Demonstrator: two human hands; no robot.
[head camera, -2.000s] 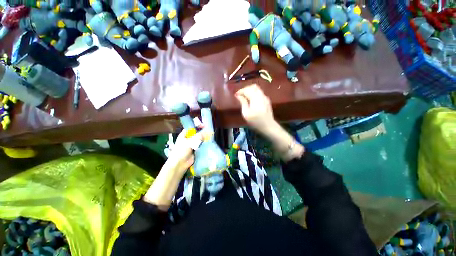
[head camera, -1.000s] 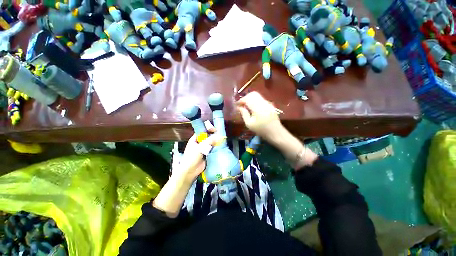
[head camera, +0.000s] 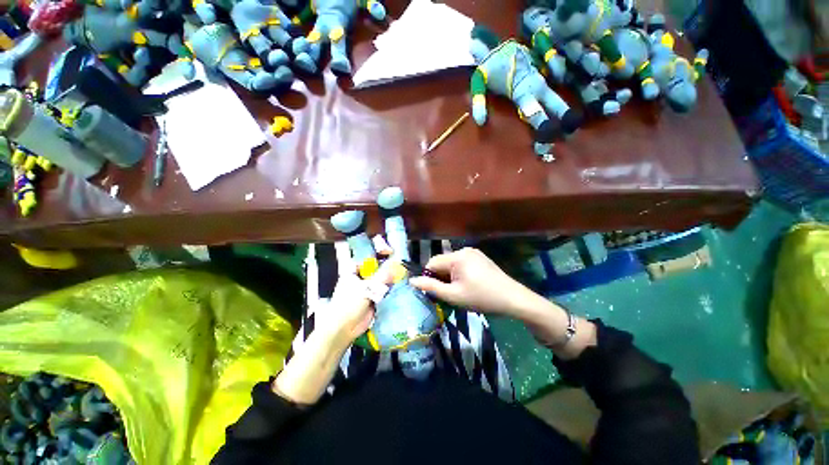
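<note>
A grey-blue plush doll (head camera: 405, 314) lies over the striped black-and-white lap, feet toward the table and head toward my body. My left hand (head camera: 354, 298) is closed around the doll's hip and leg, beside a yellow patch. My right hand (head camera: 465, 280) is at the doll's other hip, pinching small dark thread snips (head camera: 419, 272); their tips are against or just over the doll, and most of them is hidden by the fingers. I cannot make out a thread.
The brown-red table (head camera: 364, 173) bears heaped dolls (head camera: 618, 54), white paper sheets (head camera: 214, 136), a tan stick (head camera: 446, 133), a yellow piece (head camera: 281, 125) and grey-green bottles (head camera: 109, 134). A yellow sack (head camera: 173, 336) is at the left, a blue crate (head camera: 791, 150) at the right.
My right hand has picked up the dark snips from the table and come down to the doll's hip. My left hand still holds the doll.
</note>
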